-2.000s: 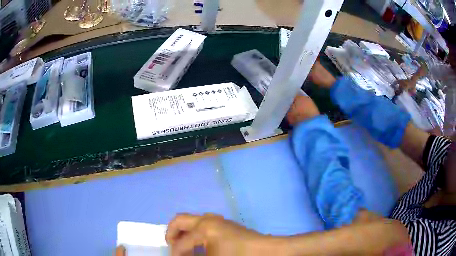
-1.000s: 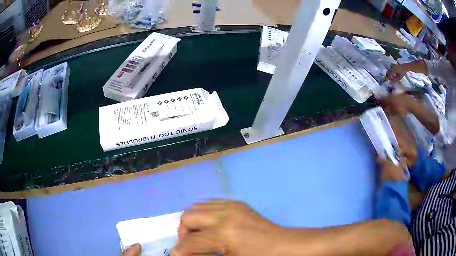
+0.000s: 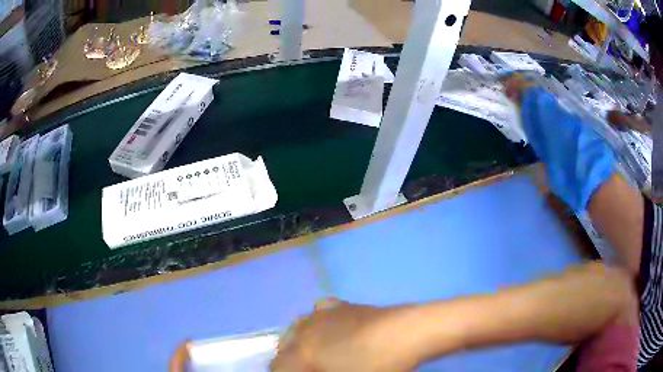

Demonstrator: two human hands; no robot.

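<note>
A white box-like piece, a carton or tray (image 3: 231, 352), lies low on the blue-violet mat at the bottom edge of the view. My right hand (image 3: 338, 340) grips its right end, with the fingers blurred and partly hidden. Only a fingertip or thumb of my left hand (image 3: 179, 357) shows, against the left end of the piece. The rest of that hand is cut off by the bottom edge. The contents of the piece cannot be made out.
A green conveyor belt (image 3: 291, 152) carries a printed carton with an open end flap (image 3: 185, 200), another carton (image 3: 163, 125) and filled trays (image 3: 51, 176). A white post (image 3: 403, 109) stands at its edge. A neighbour's blue sleeve (image 3: 563, 142) reaches over the belt. Cartons (image 3: 25, 345) stand at left.
The cartons and trays on the belt have moved left. The neighbour's arms moved away right, and one now reaches over the belt again. My hands stay at the white piece, which sits slightly lower right.
</note>
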